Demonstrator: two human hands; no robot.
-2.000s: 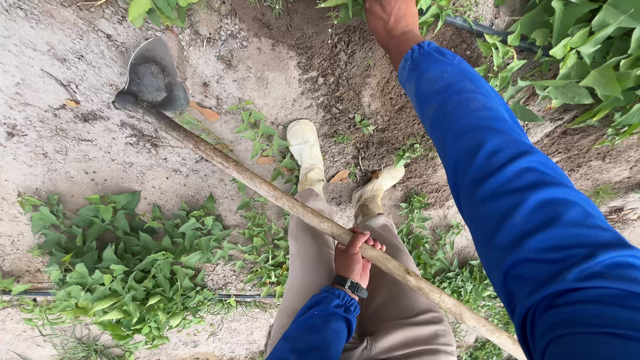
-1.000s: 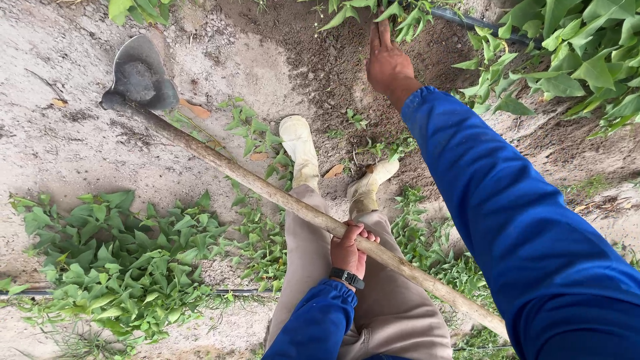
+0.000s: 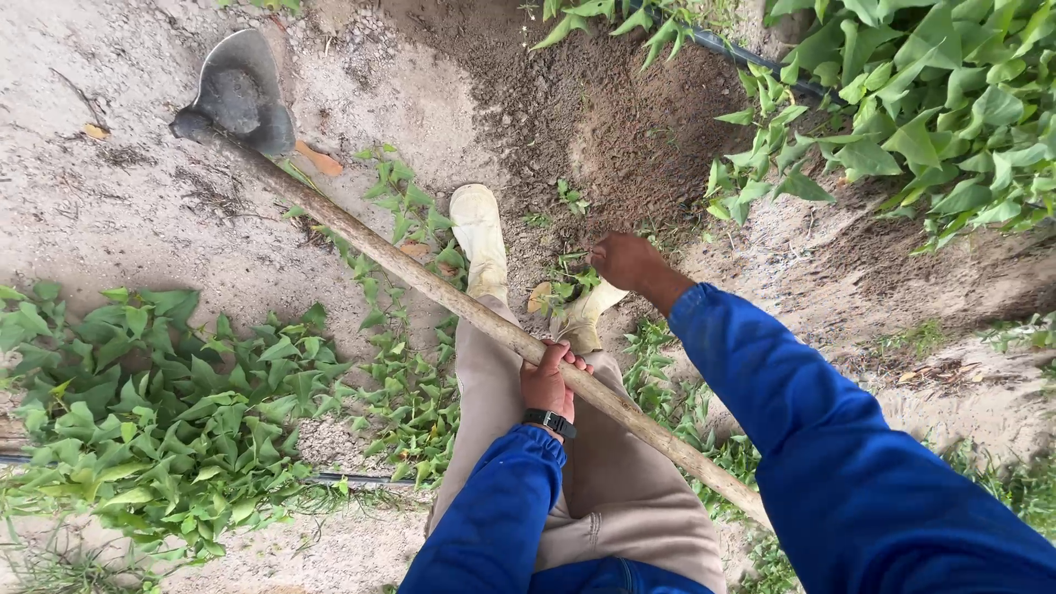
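Note:
My left hand [image 3: 554, 381], with a dark watch at the wrist, is closed around the wooden handle [image 3: 429, 285] of a hoe, above my thighs. The handle runs diagonally across my legs. Its dark metal hoe blade [image 3: 239, 95] is at the upper left, over pale soil. My right hand [image 3: 625, 261] hangs above my right boot [image 3: 590, 318], its fingers curled near thin green stems [image 3: 569, 280]; whether it grips any of them is unclear. My other cream boot [image 3: 478, 231] stands on the ground to the left.
Leafy vines [image 3: 148, 412] spread at the lower left, and denser ones [image 3: 949, 107] fill the upper right. A black irrigation hose [image 3: 734, 54] passes under the upper-right leaves; another hose [image 3: 363, 478] lies at the lower left. Dark loosened soil [image 3: 652, 148] lies beyond my boots.
My right hand has come back from the vines by the upper hose toward my right boot. My left hand has kept its hold on the hoe handle.

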